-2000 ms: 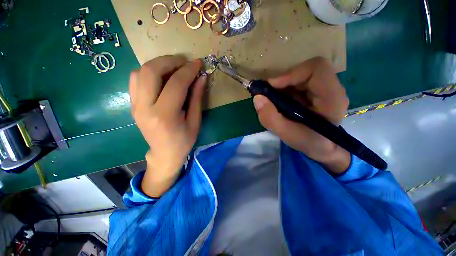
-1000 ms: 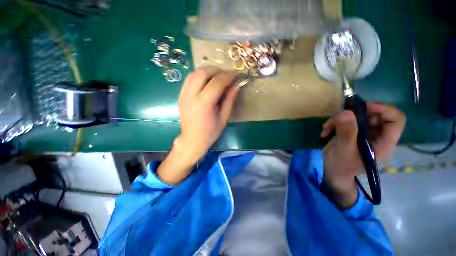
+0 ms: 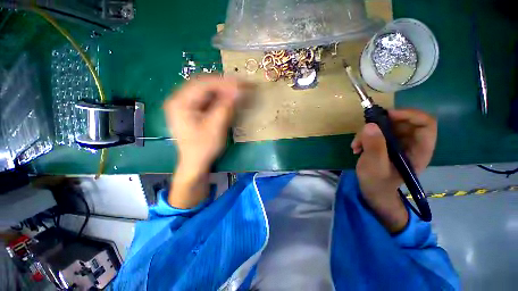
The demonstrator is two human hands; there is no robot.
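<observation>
My right hand point(image 3: 397, 153) holds the black-handled soldering iron point(image 3: 397, 148), its metal tip above the tan board point(image 3: 318, 116), left of the white tip-cleaning tub point(image 3: 426, 54). My left hand point(image 3: 199, 122) is blurred, over the mat at the board's left edge; I cannot tell whether its fingers hold anything. The heap of copper rings with small parts point(image 3: 281, 62) lies at the board's back, beside a round white-topped piece point(image 3: 306, 78). Small loose parts point(image 3: 190, 67) show on the mat just beyond my left hand, which partly hides them.
The clear fume hood point(image 3: 301, 25) stands over the board's back. A solder reel point(image 3: 99, 124) on its stand and a yellow tube point(image 3: 79, 45) are at left, by clear blister trays point(image 3: 65, 85). Slim tweezers point(image 3: 481, 85) lie right of the tub. The green mat point(image 3: 153, 45) surrounds the board.
My left hand has moved left, away from the heap toward the loose parts. The iron has gone from the work to the tub, and now its tip is out of the tub, to the left.
</observation>
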